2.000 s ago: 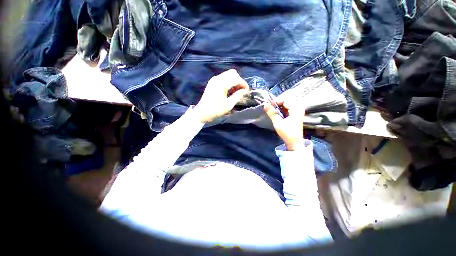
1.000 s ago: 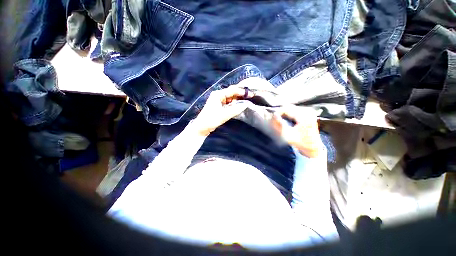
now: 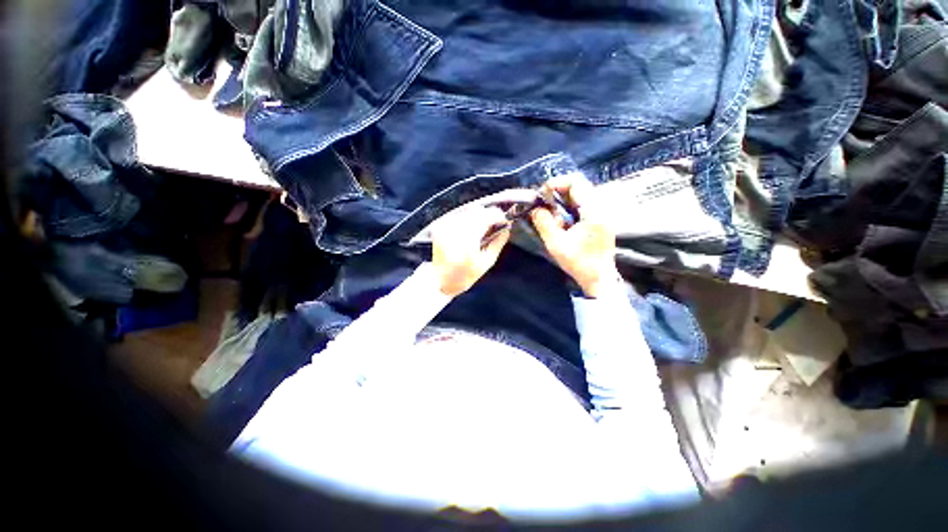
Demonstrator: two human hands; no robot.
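Observation:
A large dark blue denim garment (image 3: 551, 62) with pale topstitching lies in front of me, its hem band (image 3: 457, 197) curving along the near edge. Part of its pale inside (image 3: 650, 203) is turned up at the right. My left hand (image 3: 468, 247) pinches the garment's edge near the middle. My right hand (image 3: 578, 237) is close beside it, almost touching, its fingers closed around a small dark tool, likely snips (image 3: 561, 211), mostly hidden in the hand. Any thread between the fingertips is too small to tell.
White table edge (image 3: 192, 130) shows at left. More blue denim (image 3: 83, 166) hangs at far left. Dark charcoal garments (image 3: 894, 239) are piled at right. Denim lies across my lap. A pale, scrap-strewn surface (image 3: 821, 416) is at lower right.
My hands have come closer together at the garment's near edge. The small dark tool in my right hand is now against the cloth by my left fingertips. The hem band lies flatter.

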